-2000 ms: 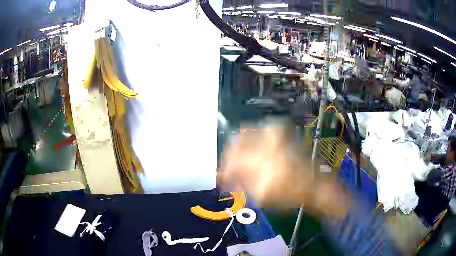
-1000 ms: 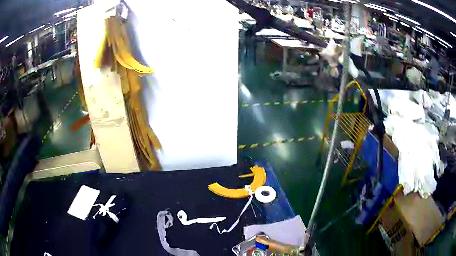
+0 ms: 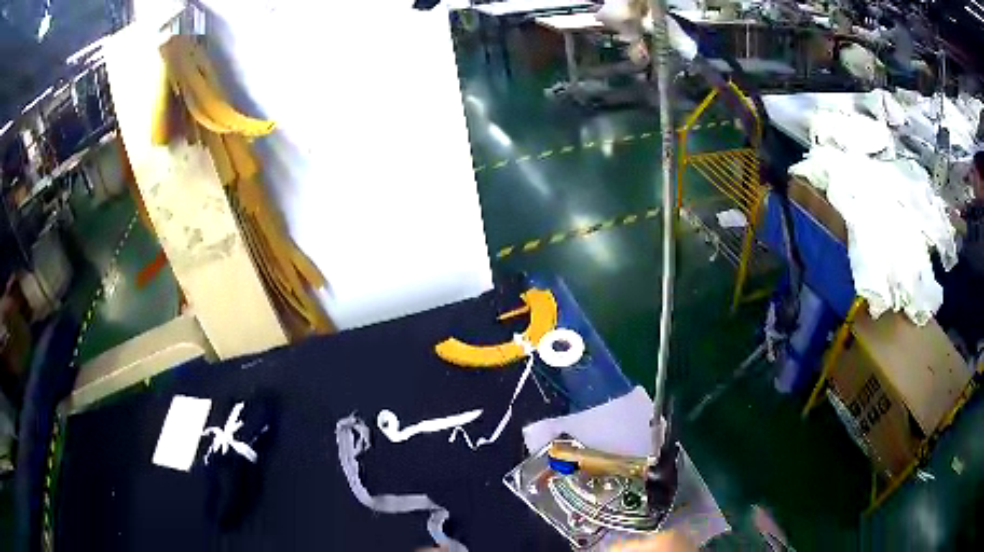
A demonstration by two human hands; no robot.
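A long grey cloth strip point(image 3: 394, 502) lies curled on the black table point(image 3: 291, 464); its lower end runs to the bottom edge. A sliver of skin there, perhaps my left hand point(image 3: 437, 548), is cut off, so its hold is unclear. The steam iron point(image 3: 604, 464), with tan handle and blue spot, sits on the silvery iron rest point(image 3: 529, 483). The steam hose point(image 3: 666, 259) rises from its right end. My right hand point(image 3: 656, 540) is blurred and cut off at the bottom edge below the iron; its fingers cannot be made out.
A curved yellow template point(image 3: 480, 354), a white tape roll point(image 3: 561, 347), white strips point(image 3: 432, 425), a white card point(image 3: 181, 432) and a tied bundle point(image 3: 230, 435) lie on the table. A white board point(image 3: 356, 162) stands behind. A yellow rack point(image 3: 721, 173) and carton point(image 3: 906, 377) are right.
The view has tilted down, showing more of the iron and grey strip. The blurred right hand, raised in front two seconds ago, was out of view a second ago and now shows low at the bottom edge.
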